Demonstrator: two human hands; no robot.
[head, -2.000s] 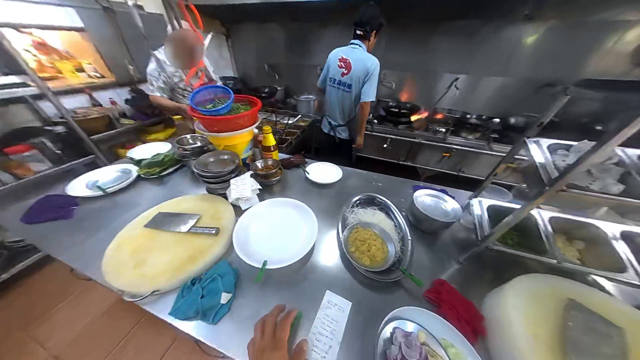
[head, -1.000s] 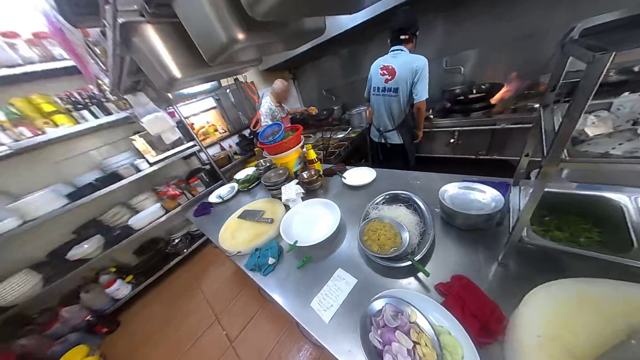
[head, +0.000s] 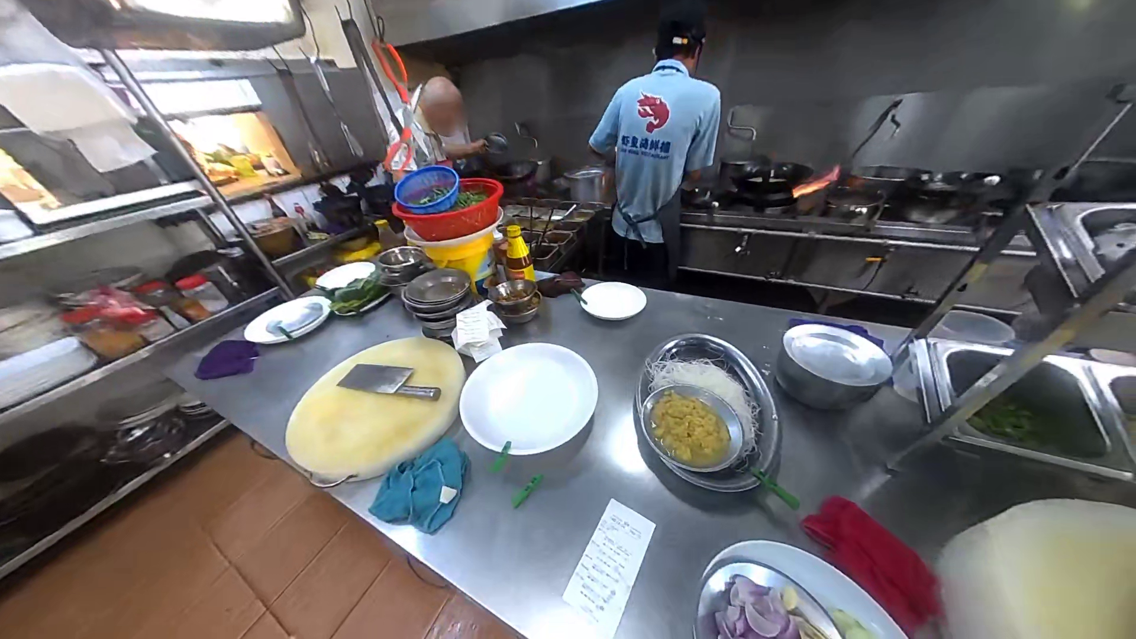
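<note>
Neither of my hands shows in the head view. On the steel counter, a paper slip with writing [head: 611,568] lies near the front edge. Two green clothes pegs, one a loose peg [head: 527,491] and one on the rim of a white plate [head: 529,398], are up and left of it. A cleaver [head: 388,381] rests on a round chopping board [head: 377,444]. To the right, an oval metal tray [head: 765,444] holds white noodles [head: 710,377] and a bowl of yellow food [head: 690,429]. Sliced onion [head: 753,611] fills a metal dish at the bottom.
A teal cloth [head: 421,486] and a red cloth [head: 874,561] lie on the counter. Stacked metal bowls [head: 437,293] and a yellow bucket [head: 466,257] stand at the back. A person in a blue shirt [head: 661,151] faces the stove; another person [head: 435,124] is farther left.
Two seconds ago a hand was beside the paper slip at the front edge; it is out of view now. A green peg lies where it was. The view has swung left and back.
</note>
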